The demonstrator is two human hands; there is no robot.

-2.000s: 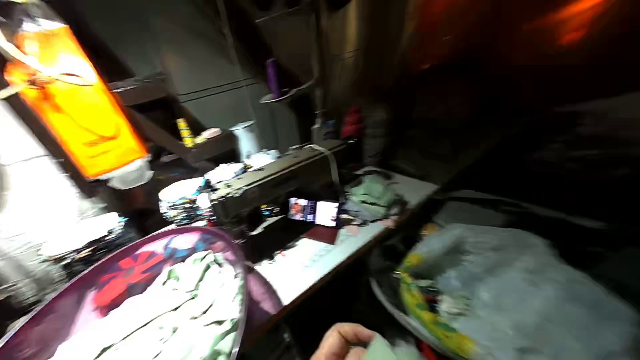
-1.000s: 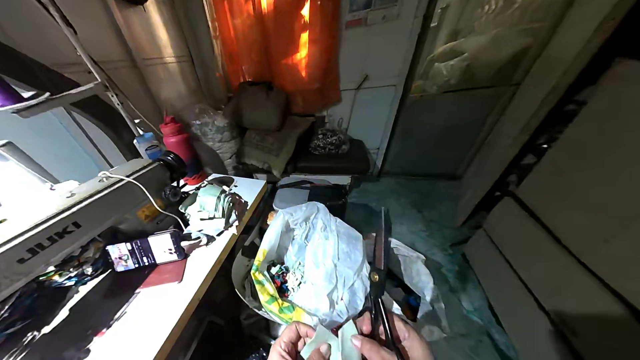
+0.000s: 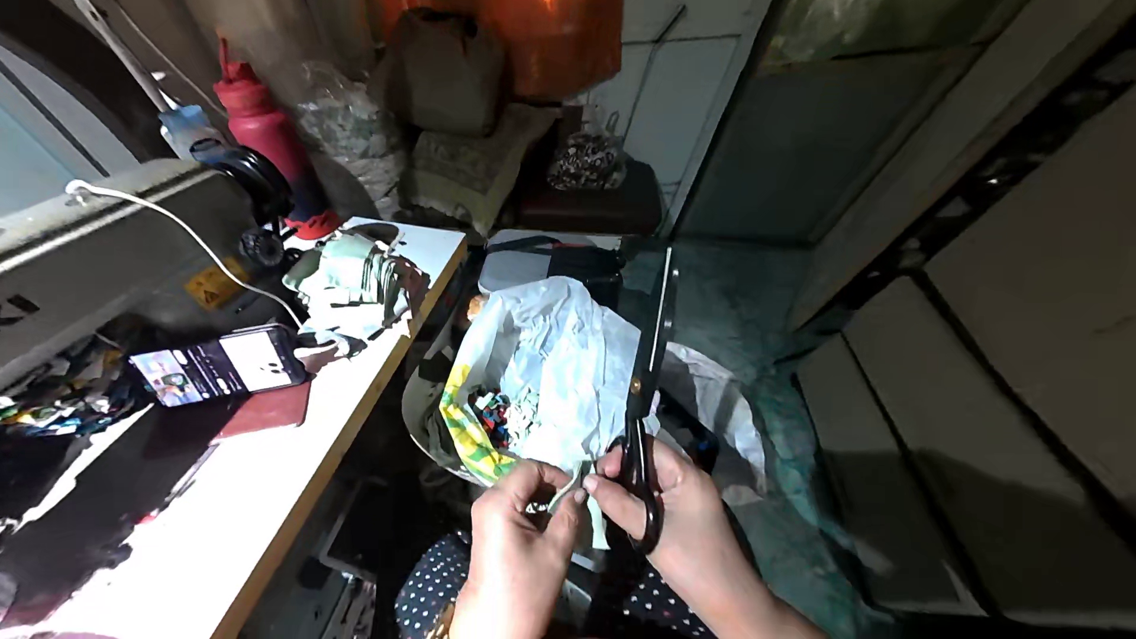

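Note:
Between the fingertips of my left hand (image 3: pixel 524 541) and my right hand (image 3: pixel 670 515) is a small pale green fabric piece (image 3: pixel 597 524), pinched by both. A pair of black-handled fabric scissors (image 3: pixel 641 408) also hangs in my right hand, its handle around the fingers and its long blades pointing up and away, seemingly closed. Just beyond my hands, a white plastic bag (image 3: pixel 577 355) with a yellow-green edge holds small fabric scraps (image 3: pixel 504 417). My fingers partly hide the fabric piece.
At left, a sewing machine (image 3: pixel 133 248) stands on a white table (image 3: pixel 328 444) with a lit phone (image 3: pixel 217 364), folded pale green cloth (image 3: pixel 355 280) and a red bottle (image 3: pixel 271 142). A dark bag (image 3: pixel 586 266) lies behind the plastic bag. Large pale panels (image 3: pixel 932 461) stand at right.
The view has swung right since the oldest frame. Both hands and the scissors have come into view. Since one second ago, the fabric piece has shifted between my fingers.

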